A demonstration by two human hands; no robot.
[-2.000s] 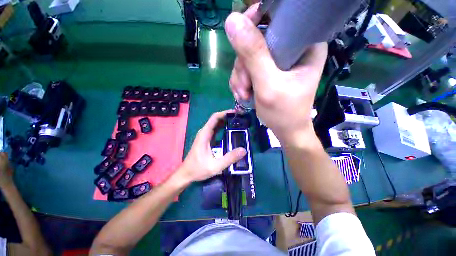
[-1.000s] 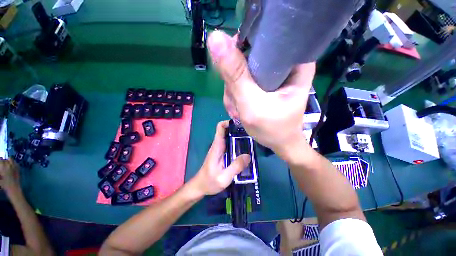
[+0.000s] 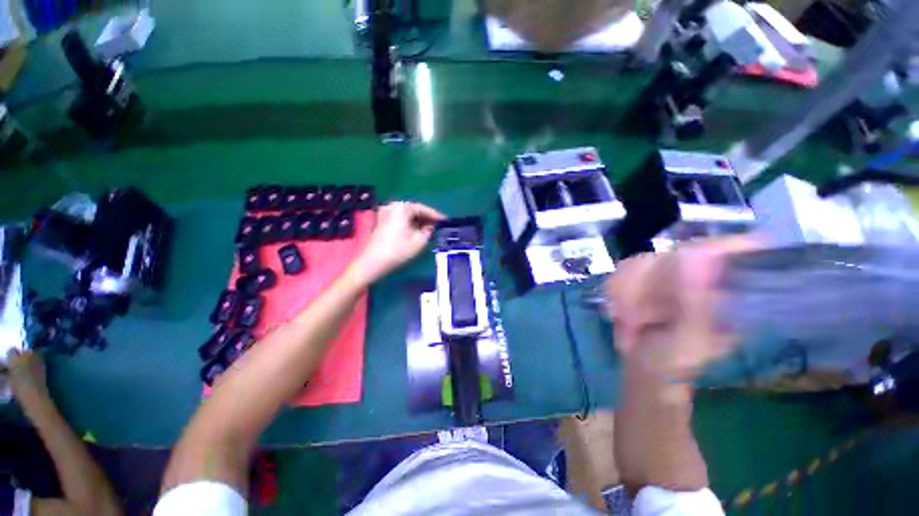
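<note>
The black housing (image 3: 464,378) lies in the dark jig (image 3: 425,358) in front of me, its far end away from me. The silver-white face frame (image 3: 462,292) with a dark window lies on it. My left hand (image 3: 398,240) is at the far left corner of the housing, fingertips close together; whether they hold anything is too small to tell. My right hand (image 3: 670,302), blurred, is right of the jig, closed around the thick grey electric screwdriver (image 3: 821,302), which lies sideways toward the right. Its tip is blurred.
Small black modules (image 3: 292,259) lie in rows and loose on the red mat (image 3: 338,343) at left. Two screw feeders (image 3: 564,202) (image 3: 705,197) and a white box (image 3: 796,212) stand at right. Black units (image 3: 131,237) are at far left, beside another person's arm (image 3: 50,433).
My right hand has swung the screwdriver from above the housing to the right, uncovering the feeders. My left hand has left the face frame and moved to the housing's far end.
</note>
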